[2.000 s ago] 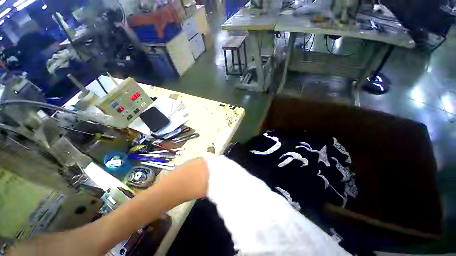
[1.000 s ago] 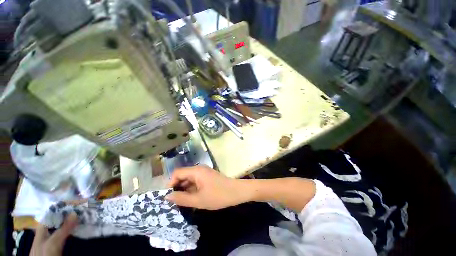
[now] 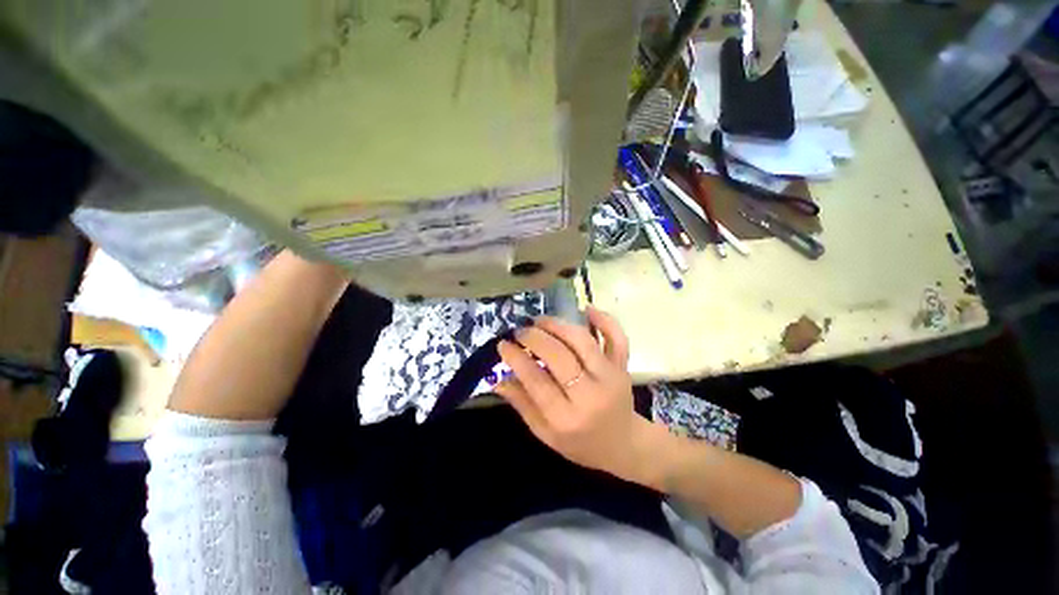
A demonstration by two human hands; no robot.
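Observation:
The white lace panel [image 3: 436,349] lies on the machine bed under the head of the sewing machine [image 3: 430,151], with a narrow strip of black cloth [image 3: 465,378] along its right part. My right hand [image 3: 586,401] is at the cloth beside the needle area, its fingertips closed on the black cloth's edge. My left forearm reaches up behind the machine head; the head hides my left hand. The needle and presser foot are mostly hidden. More black cloth lies over my lap.
Pens, scissors [image 3: 784,230] and a clear ring lie right of the machine. A black phone [image 3: 755,93] rests on white papers. Black pieces with white lace strips [image 3: 883,442] lie at the right. A clear plastic bag [image 3: 174,244] is at the left.
The view has moved closer over the machine. The lace has moved from in front of the machine to under its head. My left hand has gone behind the head; my right hand has shifted along the cloth.

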